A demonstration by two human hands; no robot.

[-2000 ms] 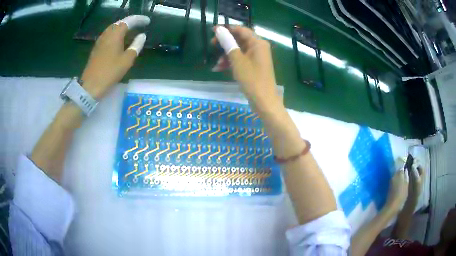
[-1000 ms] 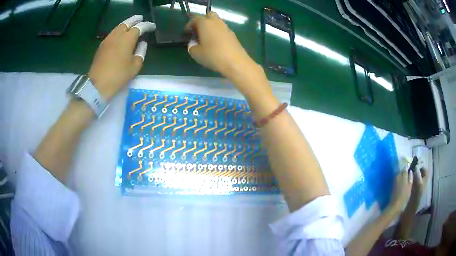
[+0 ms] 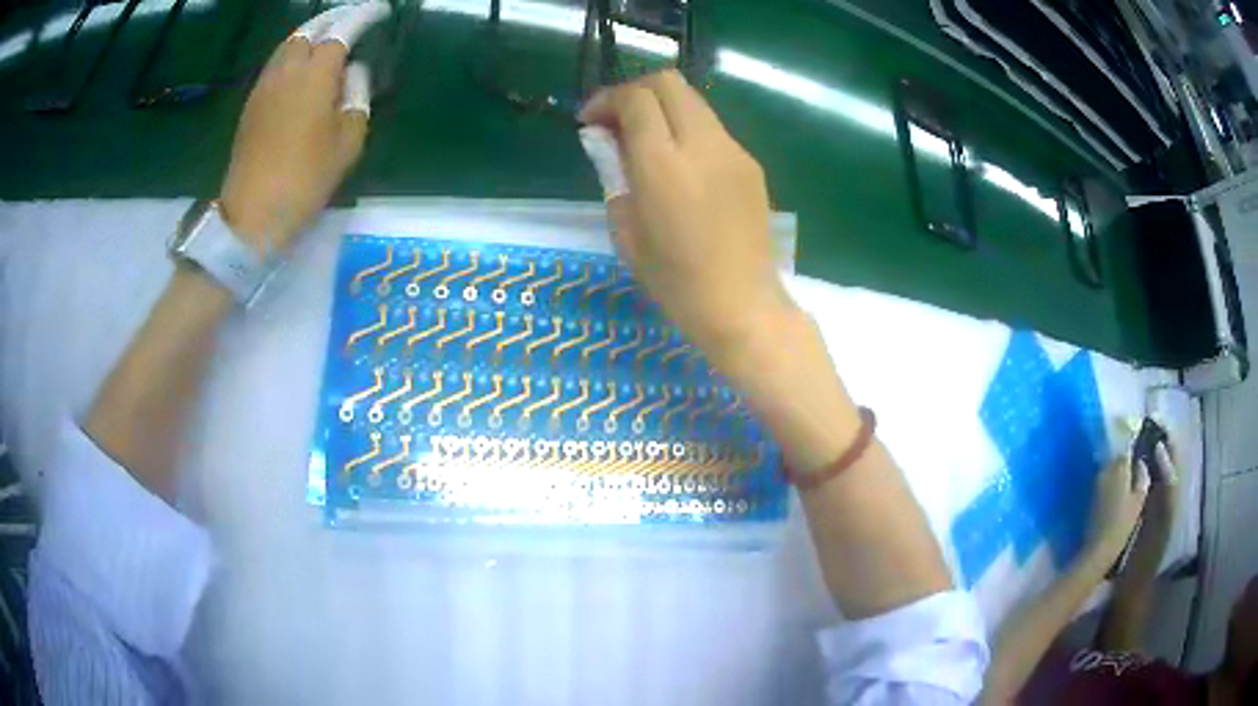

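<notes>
A blue carrier sheet (image 3: 552, 331) with rows of orange zigzag flex strips and white rings lies in front of me. My left hand (image 3: 297, 131), with white finger cots, is over the green belt beside a blurred dark frame; its thumb and fingers are apart. My right hand (image 3: 690, 207) is above the sheet's top edge, palm down, fingertips close together at the lower end of a black phone frame (image 3: 603, 42). Whether they pinch a strip or touch the frame is hidden. Another black frame (image 3: 508, 97) is blurred between my hands.
The green conveyor belt (image 3: 814, 179) crosses the top, with more black frames at left (image 3: 62, 99) and right (image 3: 938, 166). A crossed pile of blue sheets (image 3: 1035, 441) lies at right on the white foam (image 3: 248, 552). Another person's hands (image 3: 1124, 510) hold a dark part.
My left hand has moved left and up; my right hand has moved right, away from the frame it was at. The frames at the right have shifted further right.
</notes>
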